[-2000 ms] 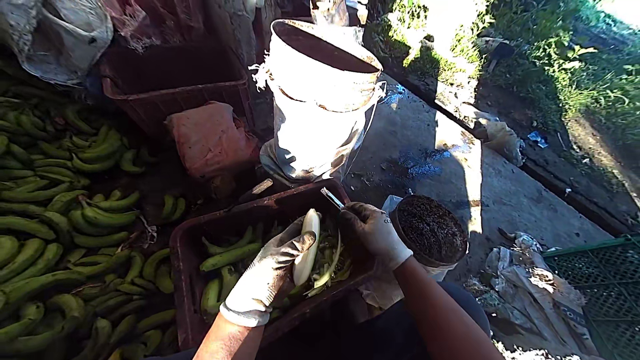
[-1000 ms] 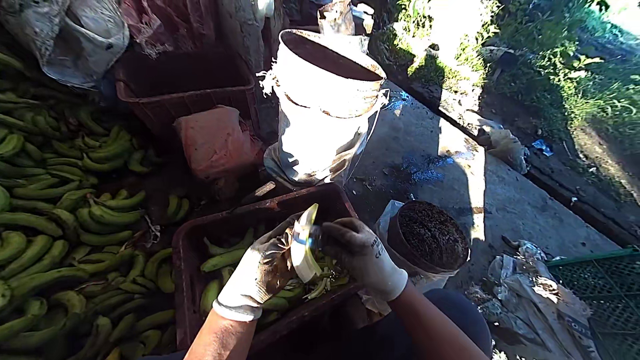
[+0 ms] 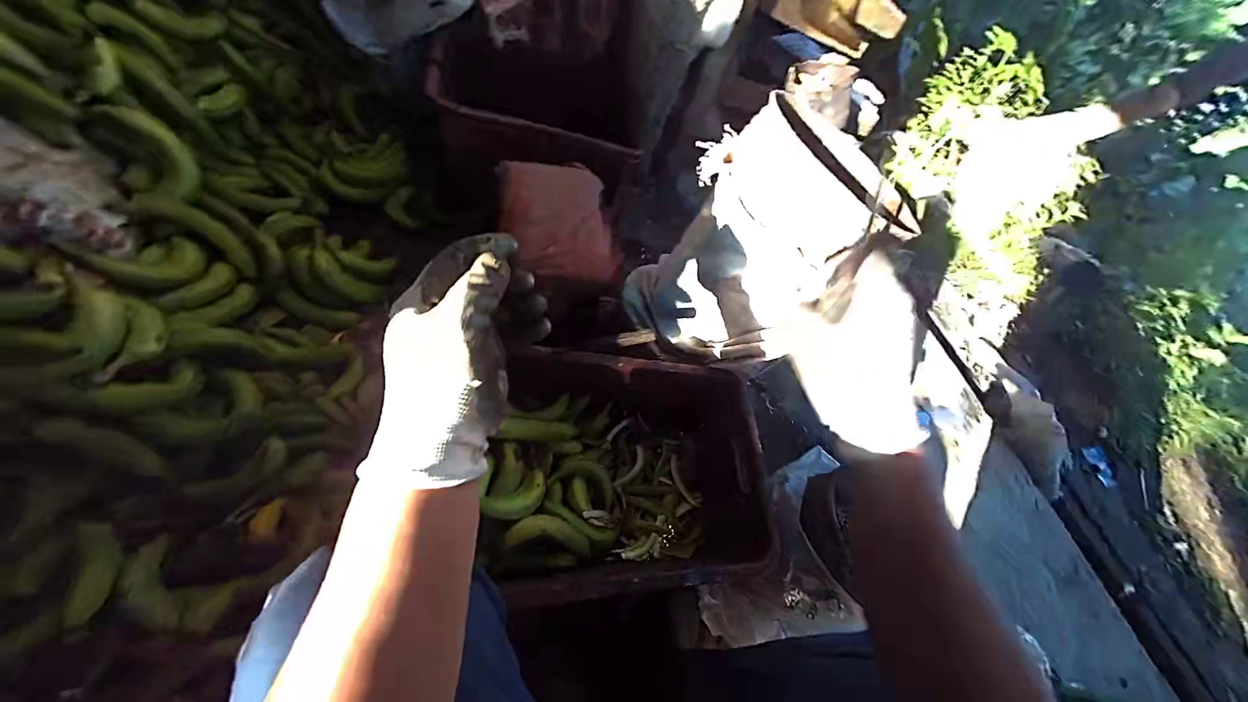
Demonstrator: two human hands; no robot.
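My left hand (image 3: 458, 341), in a white glove with dark stained fingers, is raised over the left rim of the crate, fingers curled; no fruit shows in it. My right hand (image 3: 858, 341), also gloved, is blurred and overexposed in front of the white bucket (image 3: 780, 185); whether it holds the knife cannot be told. Between and below my hands, the dark red plastic crate (image 3: 751, 468) contains green bananas or plantains (image 3: 546, 531) and pale peel strips (image 3: 643, 478).
Many green bananas or plantains (image 3: 185, 341) are heaped at left. A second dark red crate (image 3: 536, 127) and a reddish bag or block (image 3: 561, 219) lie beyond the near crate. At right are a partly hidden dark-filled bucket (image 3: 824, 517), a concrete slab (image 3: 1053, 585) and green plants (image 3: 1004, 117).
My hands have moved apart, the right one up to the white bucket. The peeled fruit seen between them earlier is no longer visible there. The view has tilted and shifted left.
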